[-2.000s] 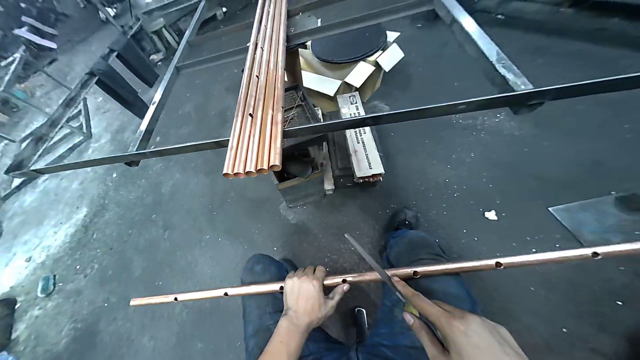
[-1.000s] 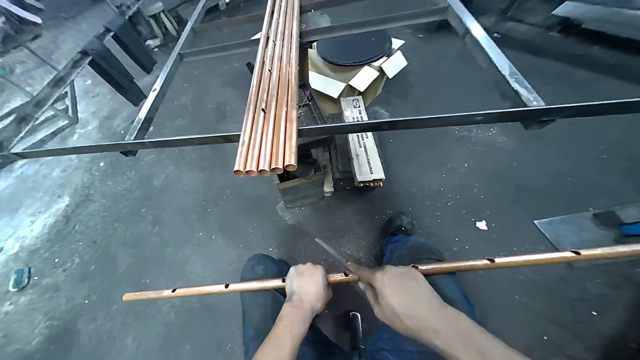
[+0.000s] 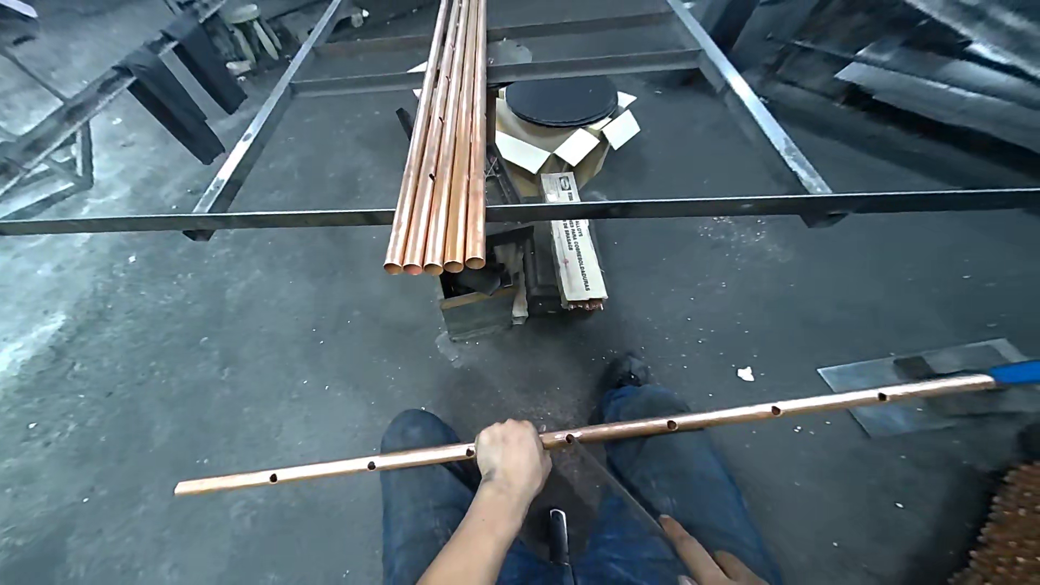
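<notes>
A long copper pipe with a row of drilled holes lies across my thighs, tilted up toward the right. My left hand is closed around it between two of its holes. At the bottom right, my right hand is partly cut off by the frame edge. It holds a slim metal file, whose tip is at a hole just right of my left hand. The file's handle is hidden.
Several copper pipes rest on a steel frame ahead. Under it stand an opened carton with black discs, a long box of brazing rods and a metal box. A metal plate lies at the right.
My right hand has drawn back toward the lower right, with more of the file showing than one second ago. My left hand keeps hold of the pipe.
</notes>
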